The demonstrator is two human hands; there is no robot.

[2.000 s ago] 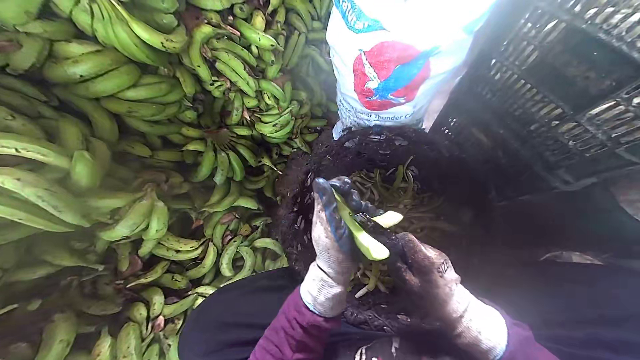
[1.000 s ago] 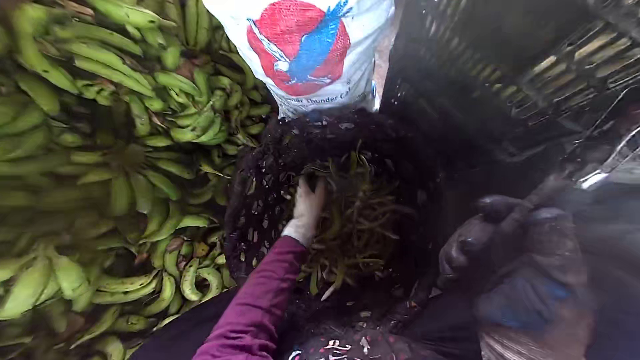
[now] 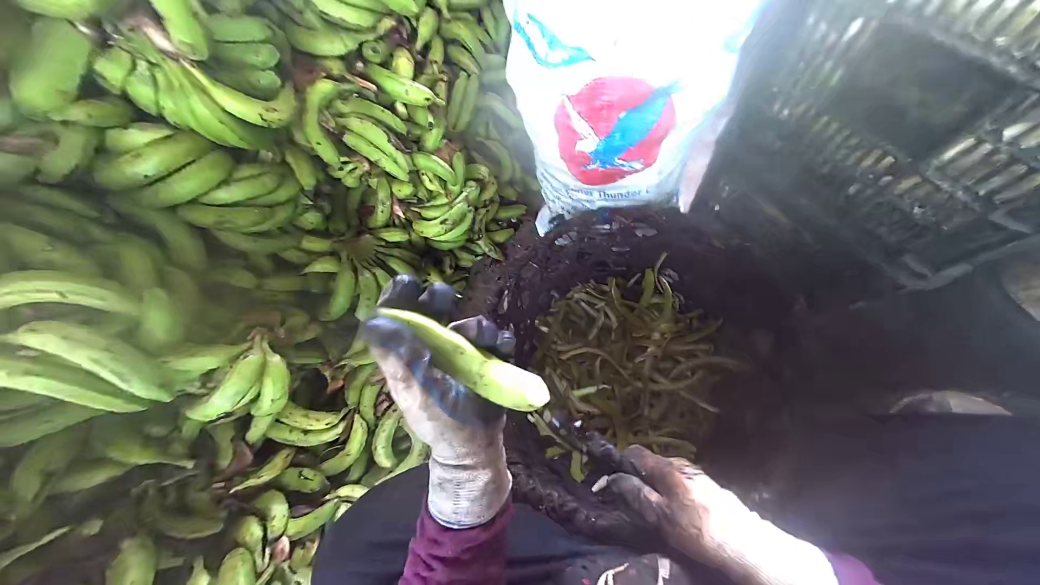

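My left hand (image 3: 443, 366), in a whitish glove with dark coated fingers, grips a green plantain (image 3: 467, 361) whose near end looks pale and cut. Just to the right and below, my right hand (image 3: 666, 491), dark-stained, is closed around a dark tool (image 3: 589, 445), possibly a knife; its tip lies near the plantain's cut end. Beneath and beyond both hands stands a dark basket (image 3: 561, 252) with green and brownish peel strips (image 3: 626, 357) inside.
Many green plantain bunches (image 3: 236, 374) are heaped along the left. A white printed sack (image 3: 617, 138) stands behind the basket. Dark slatted plastic crates (image 3: 886, 122) are at the upper right. My dark-clothed legs border the basket.
A second ago my left hand was down in the basket among the peels; now it is raised at the basket's left side with a plantain. My right hand has moved in from the right.
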